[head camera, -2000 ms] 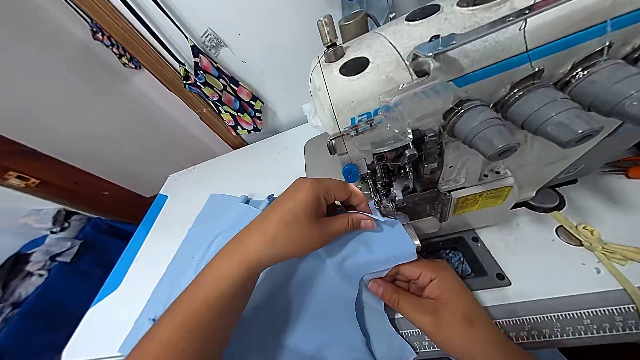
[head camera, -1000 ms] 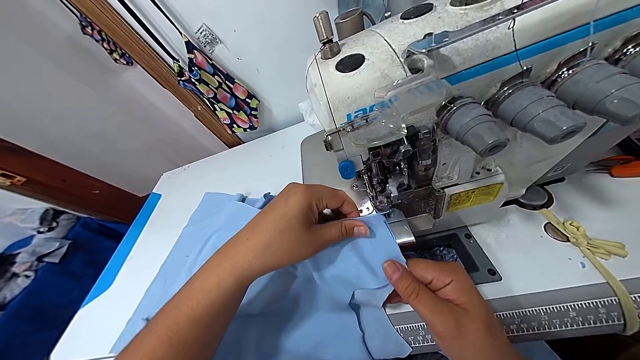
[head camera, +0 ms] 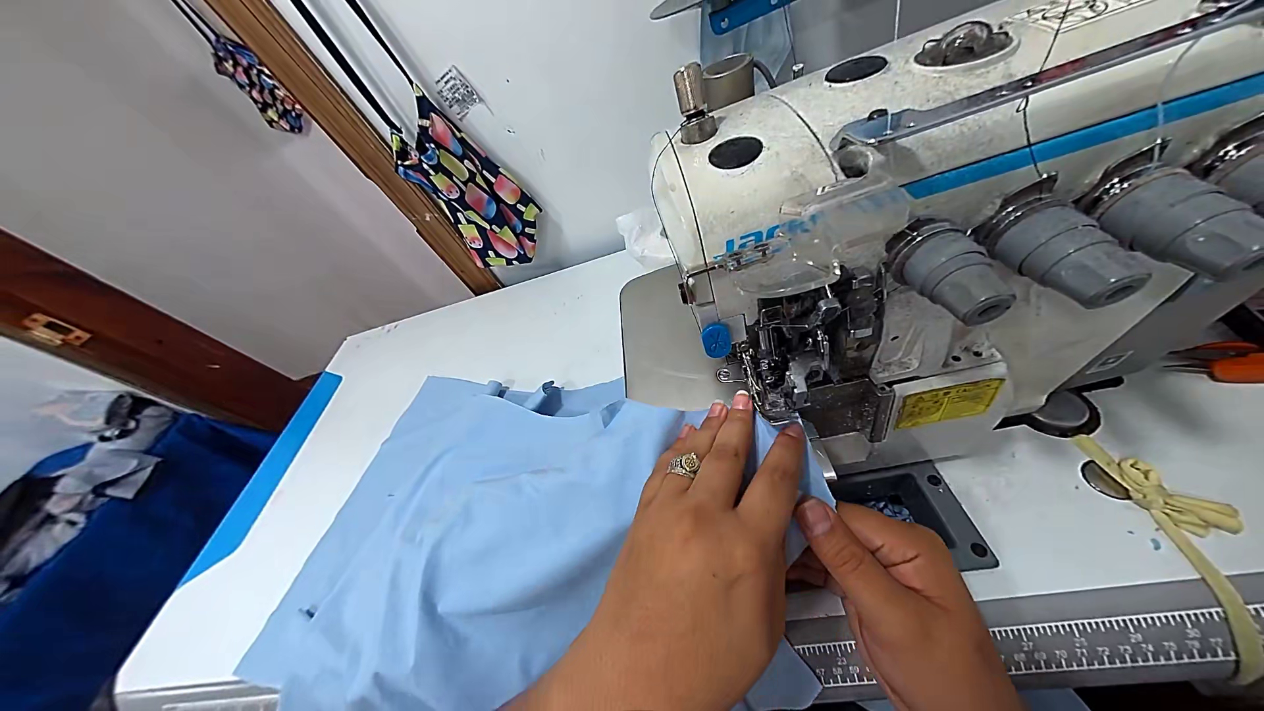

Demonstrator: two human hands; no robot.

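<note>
Light blue fabric (head camera: 513, 504) lies over the left part of the table, its right edge at the presser foot of a white Jack overlock sewing machine (head camera: 790, 375). My left hand (head camera: 706, 523), with a ring on one finger, rests flat on the cloth, fingers spread and fingertips just before the presser foot. Close beside it, my right hand (head camera: 889, 583) pinches the fabric's right edge between thumb and fingers. Part of the right hand's fingers is hidden beneath the cloth.
The white table (head camera: 553, 316) carries a tape measure (head camera: 1106, 637) along its front edge. A knotted yellow fabric strip (head camera: 1165, 499) and orange-handled tool (head camera: 1234, 367) lie at right. Printed masks or pouches (head camera: 474, 188) hang behind. Blue cloth (head camera: 148, 543) is at lower left.
My left hand has gone from pinching the fabric near the presser foot to lying flat on it with fingers spread. My right hand still holds the fabric's edge, now close beside the left.
</note>
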